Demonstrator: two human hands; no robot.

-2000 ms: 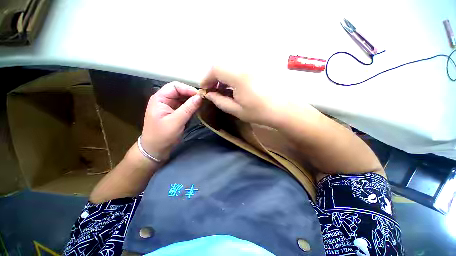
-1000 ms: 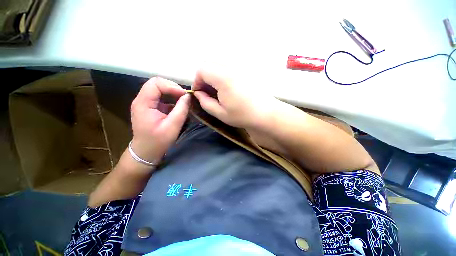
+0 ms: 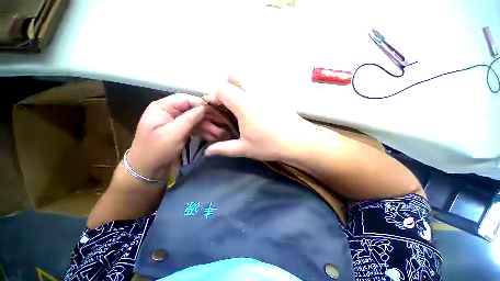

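The brown bag piece (image 3: 323, 193) lies over my lap, mostly hidden under my right forearm and hand; its far side shows beyond the forearm at the table edge. My left hand (image 3: 170, 129) pinches the piece near its corner with thumb and fingers. My right hand (image 3: 244, 123) is at the same spot, its index fingertip touching near the left fingertips and its thumb apart, over the apron. The pinched corner is tiny and mostly hidden between the fingers.
On the white table (image 3: 181, 38) lie a red block (image 3: 331, 76), thread snips (image 3: 388, 48) tied to a dark cord (image 3: 416, 83), and a slim pinkish tool (image 3: 489, 41). Brown pieces (image 3: 24, 24) are at the far left. An open cardboard box (image 3: 60, 148) stands below the table.
My right hand has opened its thumb away and turned flatter over the piece. My left hand has shifted slightly left and down. The tan tip seen between my fingertips is now mostly hidden.
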